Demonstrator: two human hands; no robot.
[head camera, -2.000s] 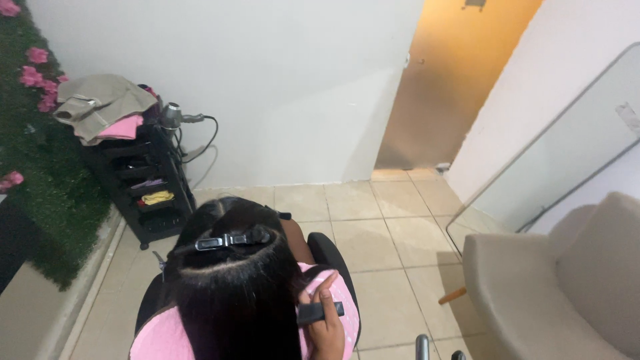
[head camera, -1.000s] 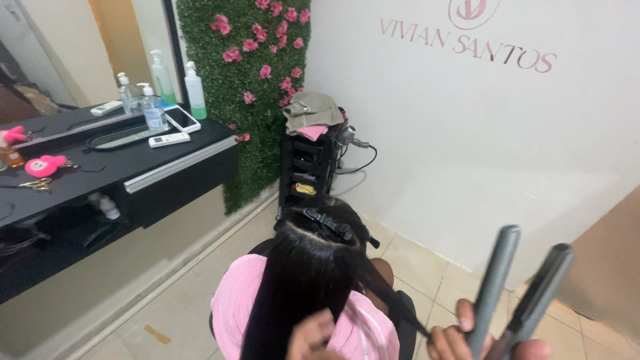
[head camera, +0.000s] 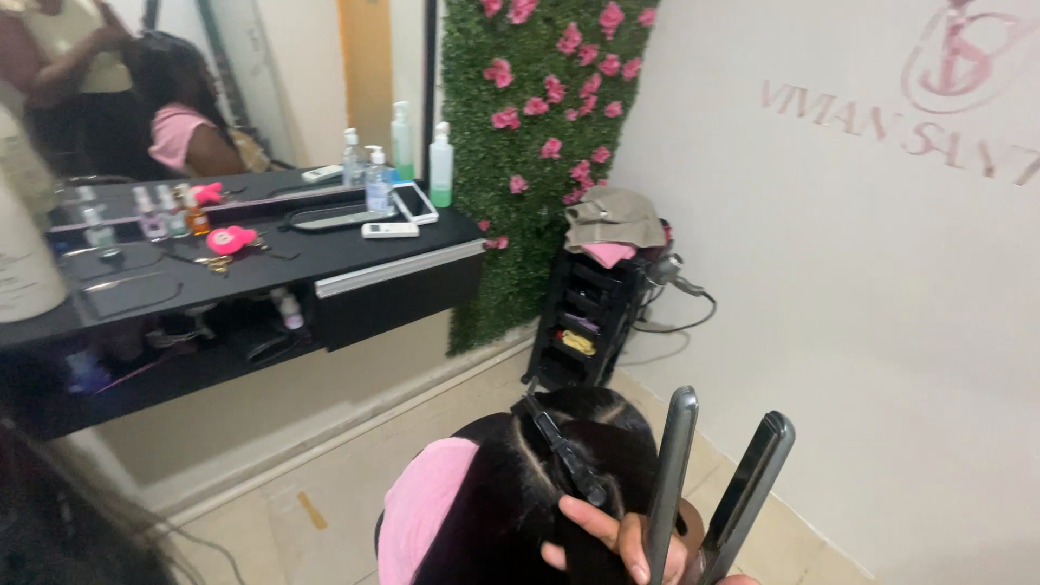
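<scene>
A seated person's long dark hair (head camera: 504, 504) fills the lower middle, parted in sections, with a black hair clip (head camera: 565, 451) across the top. My left hand (head camera: 589, 522) is against the hair below the clip, index finger extended; whether it pinches a strand cannot be told. A grey hair straightener (head camera: 751, 487) points upward at the right of the head, its two arms apart. My right hand (head camera: 735, 580) grips its lower part at the bottom edge, mostly out of frame. Where the two hands overlap is unclear.
A black counter (head camera: 276, 284) with bottles, scissors and a pink item stands left under a mirror (head camera: 301, 81). Beyond the head are a black trolley (head camera: 561, 325) topped with cloths and a hair dryer (head camera: 666, 270). A pink garment (head camera: 426, 504) covers the seated person's shoulder.
The view has swung left to the counter and mirror. The straightener, upright and spread, came into view one second ago. My left hand has moved from the lower hair to beside the clip.
</scene>
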